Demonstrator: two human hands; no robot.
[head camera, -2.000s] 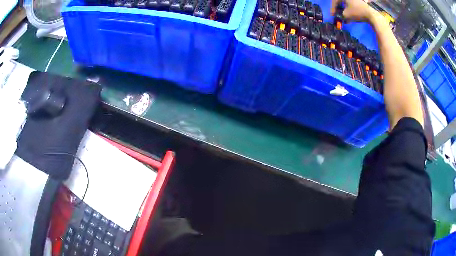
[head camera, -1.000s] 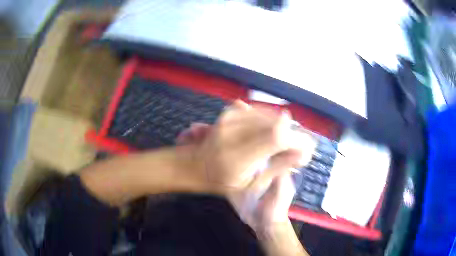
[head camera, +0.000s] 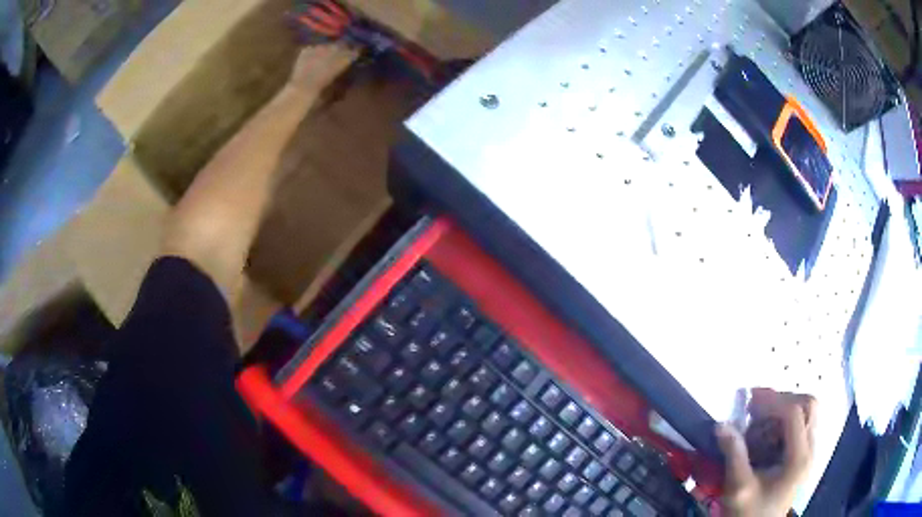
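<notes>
My left hand (head camera: 326, 69) reaches into the open brown carton (head camera: 167, 136) at upper left, beside blurred black-and-orange items (head camera: 389, 45). Whether it grips one is unclear. My right hand (head camera: 768, 454) is low at the right, over the front edge of the perforated metal plate (head camera: 566, 151). Its fingers are curled round a small whitish, see-through piece (head camera: 743, 407), perhaps plastic. A black-and-orange device (head camera: 806, 151) lies screen up at the plate's far side, next to black pads (head camera: 723, 157).
A black keyboard (head camera: 485, 414) sits in a red tray (head camera: 354, 464) between the carton and the plate. A small round-grilled fan (head camera: 847, 66) stands at the far right. Pale sheets or bags (head camera: 890, 323) lie along the right side. A bunched clear bag (head camera: 56, 429) is at lower left.
The view has swung from the blue bins to the plate and carton. My hands, together over the keyboard a second ago, are apart: left in the carton, right at the plate's edge.
</notes>
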